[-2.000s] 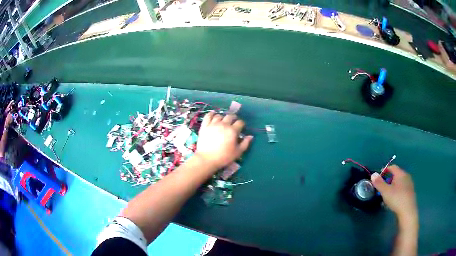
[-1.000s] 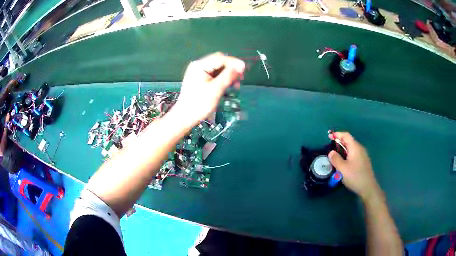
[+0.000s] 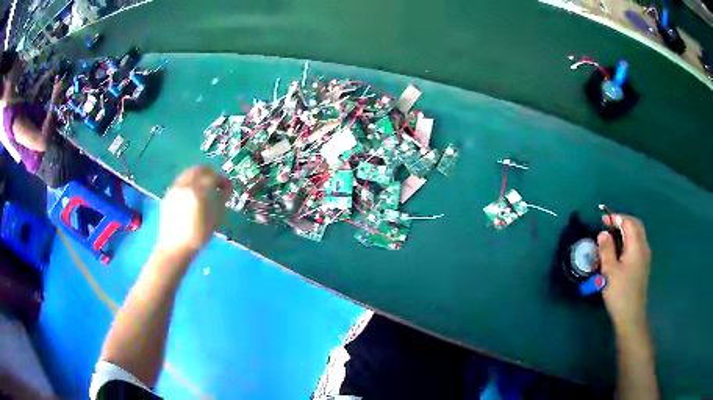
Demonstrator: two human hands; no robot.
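Note:
A black speaker unit (image 3: 582, 256) with a round silver-grey magnet and a blue battery (image 3: 592, 283) rests on the green bench at the right. My right hand (image 3: 628, 258) is at its right side, fingers closed on the unit's thin leads. A circuit board (image 3: 506, 211) with a red wire and a pale wire lies alone to the left of the unit. A large board pile (image 3: 328, 164) lies further left. My left hand (image 3: 191, 207) is blurred, above the bench's near edge left of the pile; its fingers look curled and I cannot tell whether they hold anything.
The conveyor belt (image 3: 438, 43) runs beyond the bench and carries another speaker unit (image 3: 610, 92). A heap of black units (image 3: 102, 92) lies at the far left near a person (image 3: 27, 129). A blue and red stool (image 3: 90, 219) stands on the blue floor.
My left hand has moved from over the belt to the left, near the bench edge. A board now lies alone between the pile and the speaker unit. The view has shifted.

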